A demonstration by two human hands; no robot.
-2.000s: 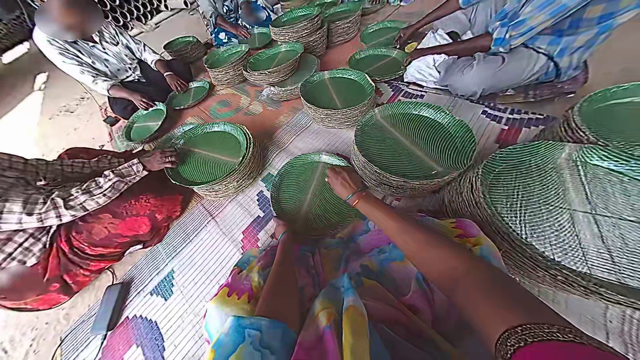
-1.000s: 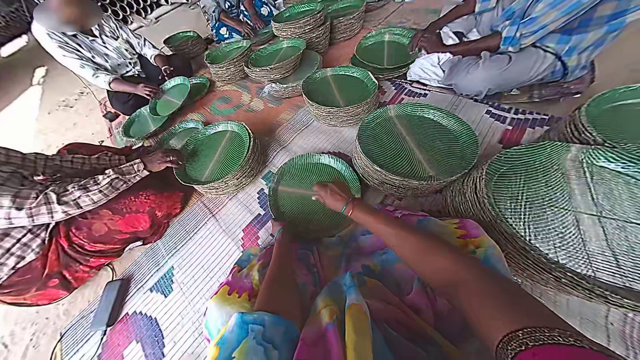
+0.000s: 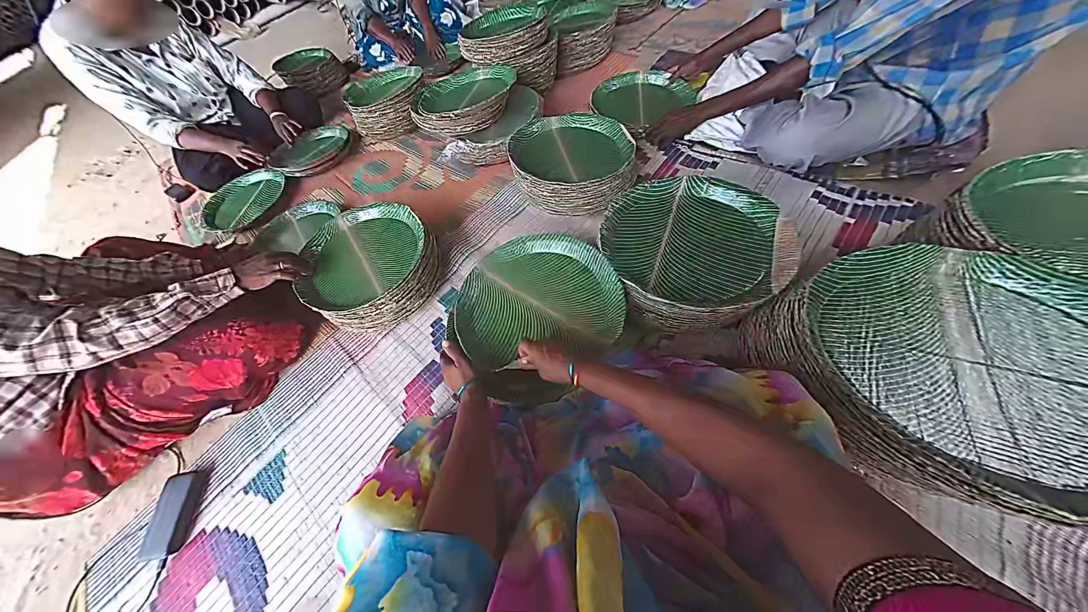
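A round green leaf-patterned plate [image 3: 544,289] is tilted above my lap, its lower edge between my two hands. My left hand [image 3: 457,367] holds its lower left rim. My right hand [image 3: 548,360], with a thin band at the wrist, is closed at the lower edge. Beneath it, partly hidden, lies another dark green plate [image 3: 523,387] on my lap. Just right of the held plate stands a stack of the same plates [image 3: 693,242], the top one raised at its left side. A larger-looking stack [image 3: 952,365] is at the right.
Several more plate stacks [image 3: 571,153] stand on the patterned woven mat [image 3: 340,408]. A person's hand [image 3: 270,270] touches a stack [image 3: 365,259] at the left. Other people sit handling plates [image 3: 642,100] farther back. A dark phone-like object [image 3: 172,514] with a cable lies at the lower left.
My right hand has moved from the plate's face down to its lower edge. The plate has tilted up, showing another beneath. The person at the back left has lowered a plate.
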